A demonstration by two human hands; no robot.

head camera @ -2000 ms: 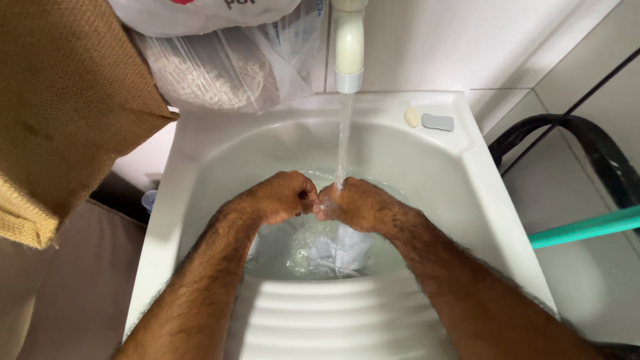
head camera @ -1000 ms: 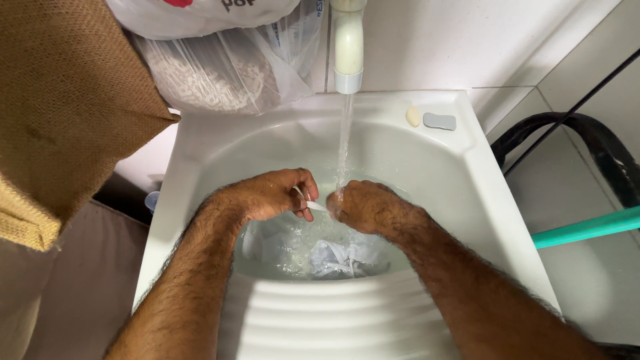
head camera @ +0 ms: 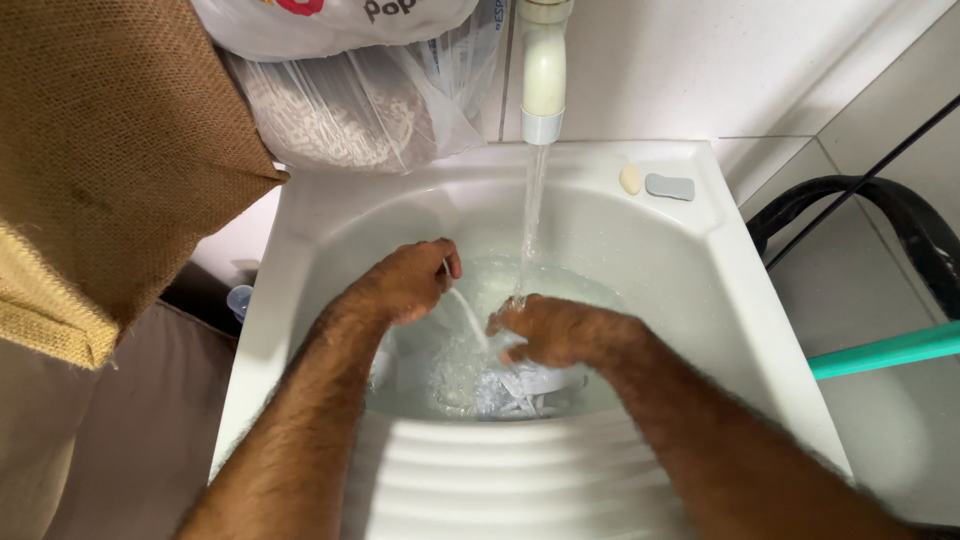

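My left hand (head camera: 421,281) pinches a thin white cord or strap (head camera: 468,315) over the left part of the laundry sink (head camera: 720,262). From the fingers the strap runs down to the right into the water. Beside it my right hand (head camera: 559,328) is slightly blurred, its fingers apart near the strap's lower part, under the stream from the faucet (head camera: 543,82). Pale wet fabric (head camera: 525,386) lies in the water just below my right hand. Whether that hand touches the strap or the fabric, I cannot tell.
A cream soap bar (head camera: 630,179) and a grey bar (head camera: 670,187) rest on the back right rim. Plastic bags (head camera: 345,105) hang behind the sink, burlap cloth (head camera: 135,112) at the left. A ribbed washboard (head camera: 495,480) forms the sink's front. A green pole (head camera: 885,351) is at the right.
My hands, close together earlier, are now farther apart. My left hand has moved up and away with the strap, and my right hand has moved down and loosened its fingers.
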